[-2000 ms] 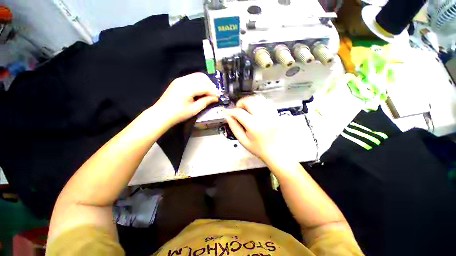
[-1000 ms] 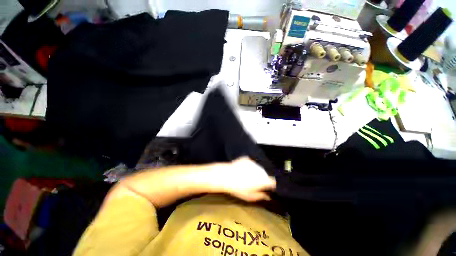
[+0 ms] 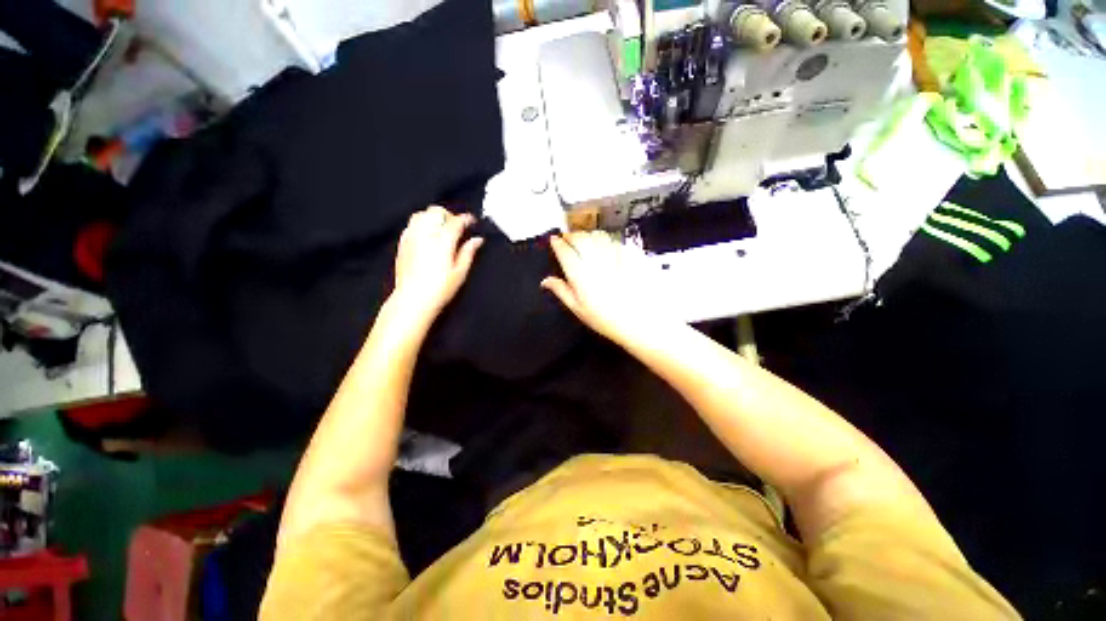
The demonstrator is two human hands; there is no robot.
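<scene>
A large black garment panel (image 3: 328, 158) lies left of the overlock machine (image 3: 776, 109) and hangs over the table's front edge toward the lap. My left hand (image 3: 434, 255) rests on the black cloth with its fingers at an edge near the table front. My right hand (image 3: 588, 277) holds the cloth edge just in front of the machine's left corner. A bare patch of white table shows between the hands. The needle area (image 3: 649, 115) has no hand at it.
A black pile with neon-green stripes (image 3: 976, 231) lies at the right. A crumpled neon-green bundle (image 3: 976, 103) sits behind it. Cream tension knobs (image 3: 801, 22) line the machine's front. A red stool (image 3: 182, 552) stands on the green floor at lower left.
The hands have left the needle area. The right hand, earlier out at the lower right, is back at the table's front with the left. Black cloth now lies spread between and below them.
</scene>
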